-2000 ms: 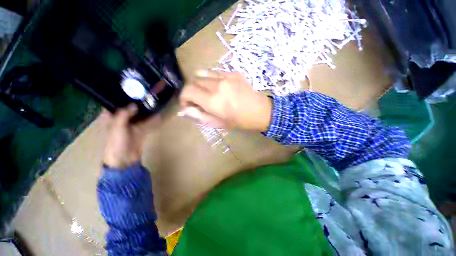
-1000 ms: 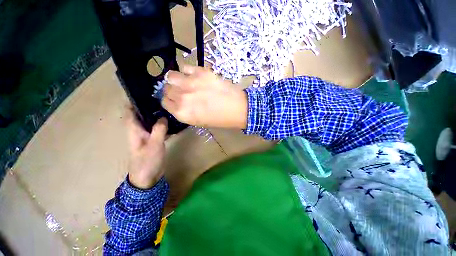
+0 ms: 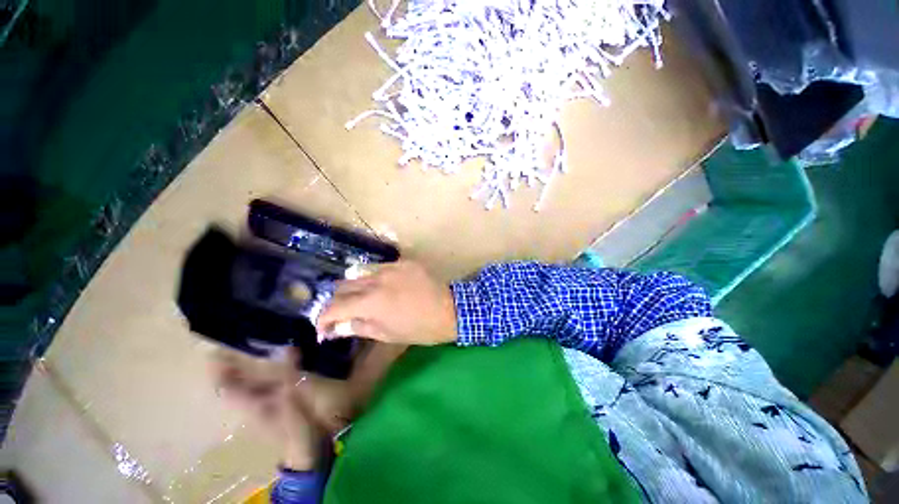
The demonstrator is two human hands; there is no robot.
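Note:
A black plastic housing, with a round hole in it, lies low over the cardboard left of centre. A long black bar-like frame sticks out along its far side. My right hand is at the housing's right part, fingers bent down onto it; a small white piece shows at the fingertips. It is unclear whether the fingers grip it. My left hand is blurred at the housing's near edge; whether it grips the housing cannot be told.
A large pile of white rods lies at the far side of the cardboard. A green belt runs along the left. A black bin with clear film is at the upper right. A teal-green crate stands right. Shiny slivers lie lower left.
The housing has come nearer to me and turned, with its long frame now across the far side. Both hands have moved down with it. The view has shifted, showing more of the teal-green crate.

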